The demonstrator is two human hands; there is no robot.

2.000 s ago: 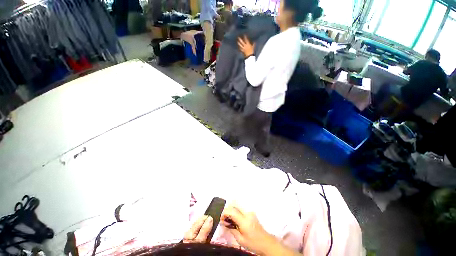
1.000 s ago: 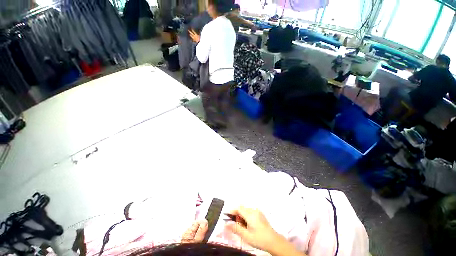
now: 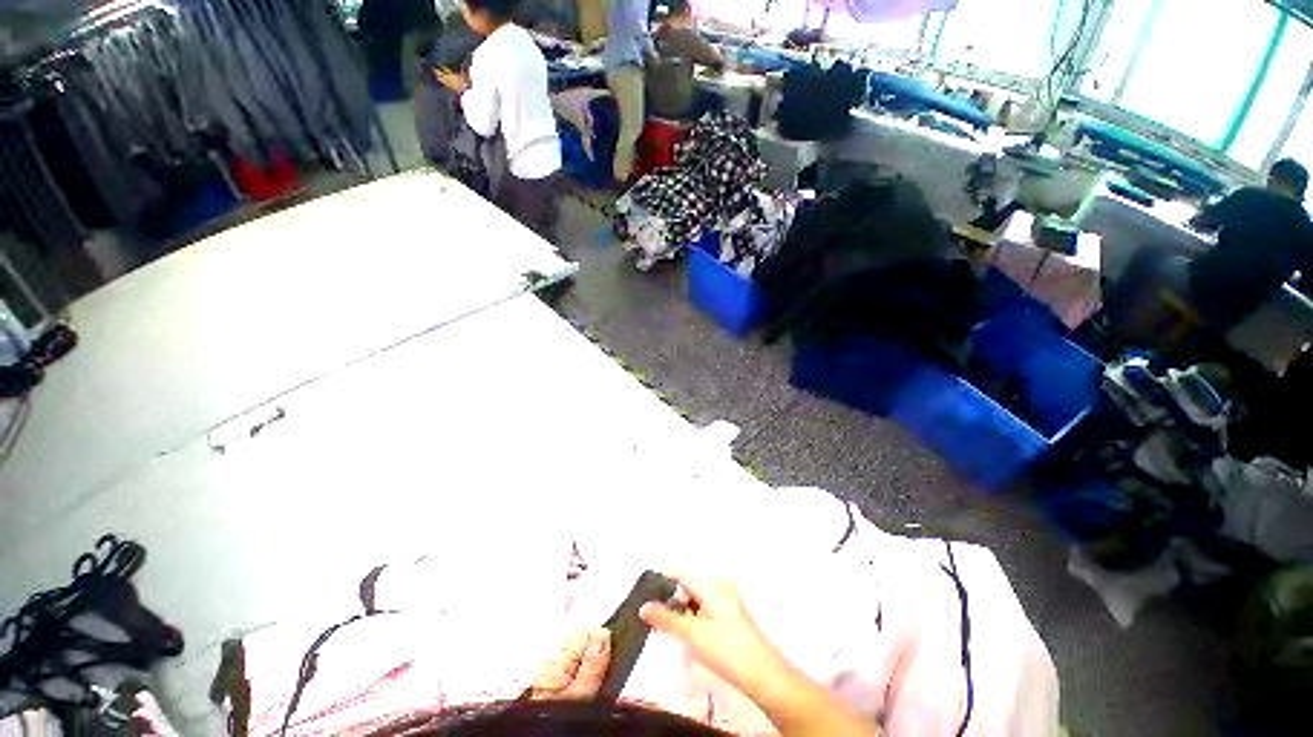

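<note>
A pale pink garment (image 3: 958, 634), white in the glare, lies at the table's near edge and hangs over it at the right, with thin dark lines across it. A flat dark band (image 3: 628, 641) stands out from it between my hands. My left hand (image 3: 573, 668) grips the band's lower part, its thumb and fingers partly cut off by dark hair at the bottom edge. My right hand (image 3: 701, 621) pinches the band's upper end. A small dark thing at the right fingertips is too small to tell.
The white table (image 3: 346, 303) has a seam across it. Black hangers (image 3: 87, 626) lie tangled at the left. Blue bins (image 3: 979, 425) with dark cloth stand beyond the aisle. A person in white (image 3: 513, 104) is at the far table end; another sits at the right.
My right hand has moved left onto the band's top end, which has tilted to the right. The person in white has walked away to the far left, carrying dark grey cloth.
</note>
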